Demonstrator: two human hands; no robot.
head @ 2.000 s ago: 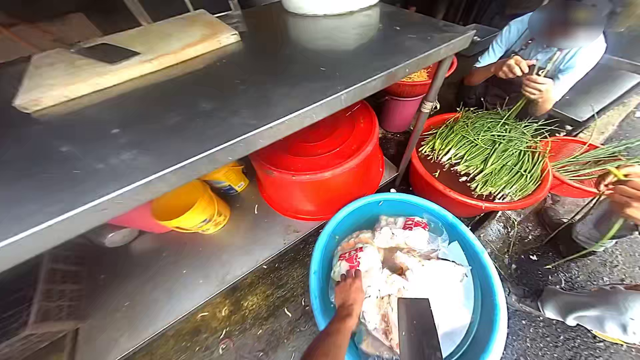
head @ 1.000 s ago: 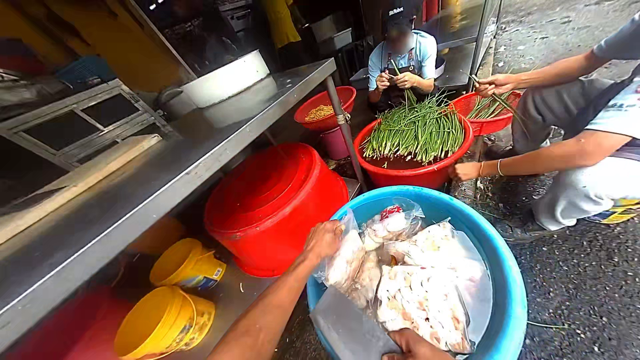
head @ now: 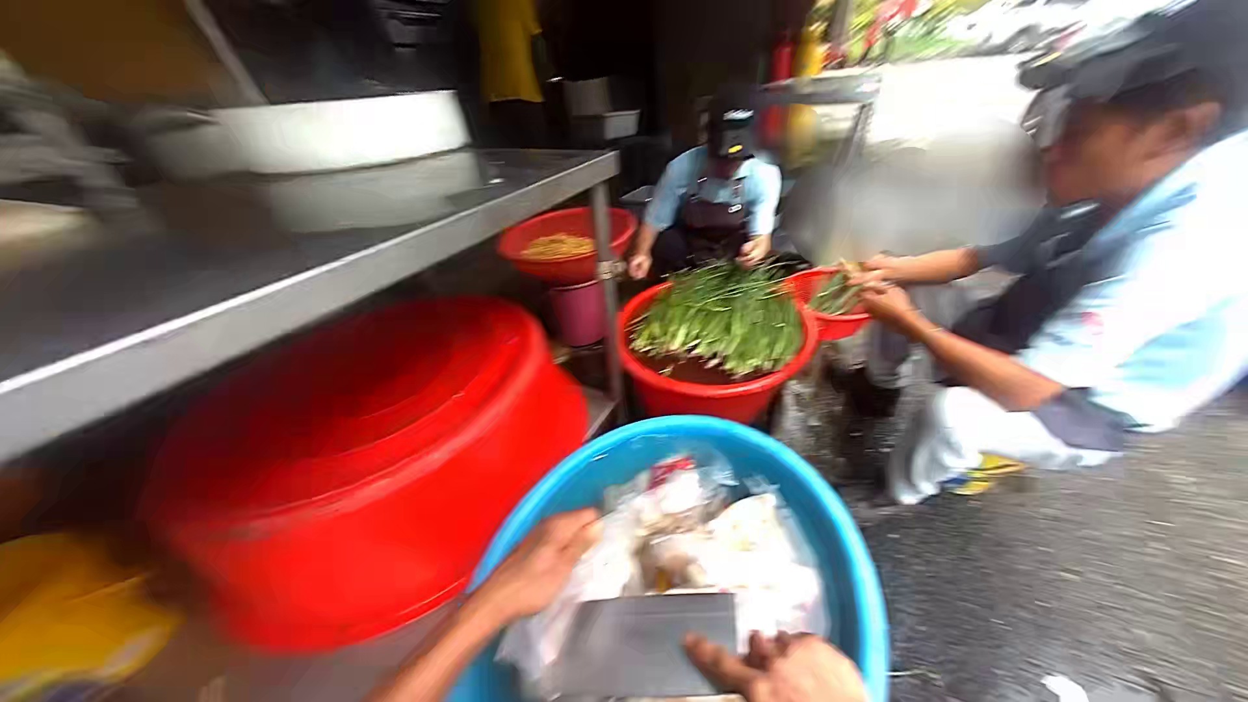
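Note:
A blue plastic tub (head: 853, 556) holds several clear plastic bags of pale food (head: 751, 546), which I cannot identify further. At the tub's left inner side, my left hand (head: 546, 561) touches the edge of a bag; blur hides whether its fingers grip the plastic. My right hand (head: 780, 668) is low in the tub, on a broad grey metal blade (head: 648, 643), seemingly a cleaver, lying over the bags. One finger stretches along the blade, and the handle is hidden beneath that hand.
Left of the tub is a large red lidded tub (head: 390, 487), under a steel table (head: 322, 253). Beyond stands a red basin (head: 717, 395) of green stalks (head: 726, 317). Two people crouch there, one behind the basin, one at right. A yellow bucket (head: 78, 614) is lower left.
The view has swung up and right. My left hand has moved from the bag's upper left to lower along the tub's left side. The co-worker behind the basin has lowered both hands to the stalks.

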